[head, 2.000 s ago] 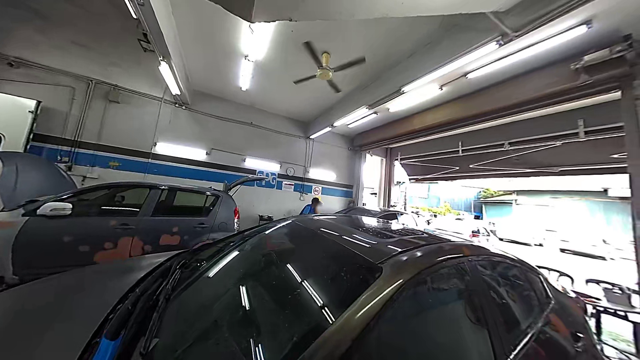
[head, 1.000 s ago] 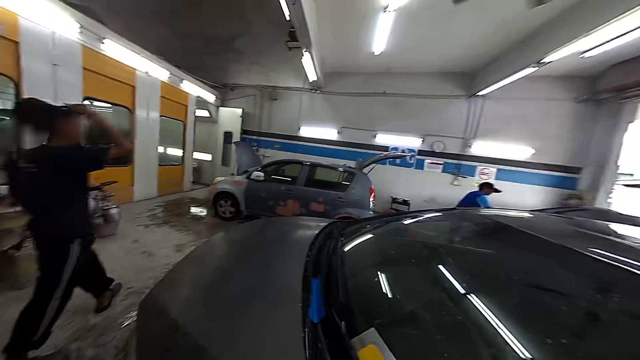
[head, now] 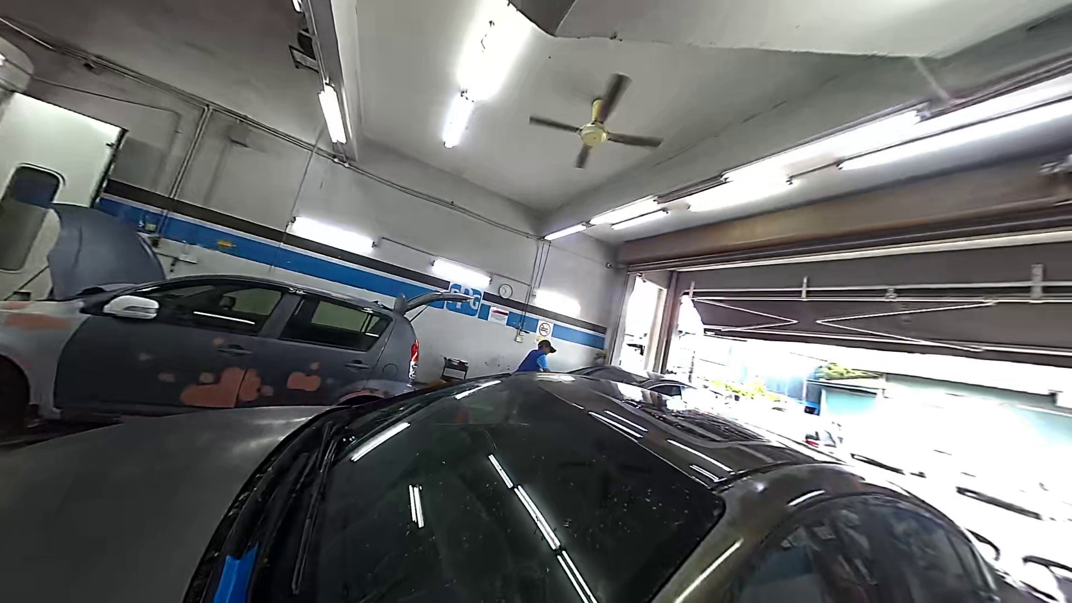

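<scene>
Neither my left hand nor my right hand shows in the head view, so what they hold or touch is hidden. A dark car fills the foreground, with its windshield [head: 502,494] facing me and light tubes reflected in the glass. Its matte grey hood [head: 142,494] reaches to the left edge. Blue masking tape [head: 237,576] is at the base of the windshield, beside a wiper arm [head: 310,519]. The glossy roof [head: 670,419] runs back to the right, above the side window [head: 871,544].
A grey car [head: 251,343] with orange filler patches stands at the left, its hood and tailgate raised. A person in a blue shirt [head: 533,361] is beyond the dark car. A ceiling fan [head: 594,134] hangs overhead. A wide doorway opens outside at the right.
The view has swung left and back right. A walking person at the left one second ago is out of view. A piece with a yellow patch, low on the windshield then, no longer shows.
</scene>
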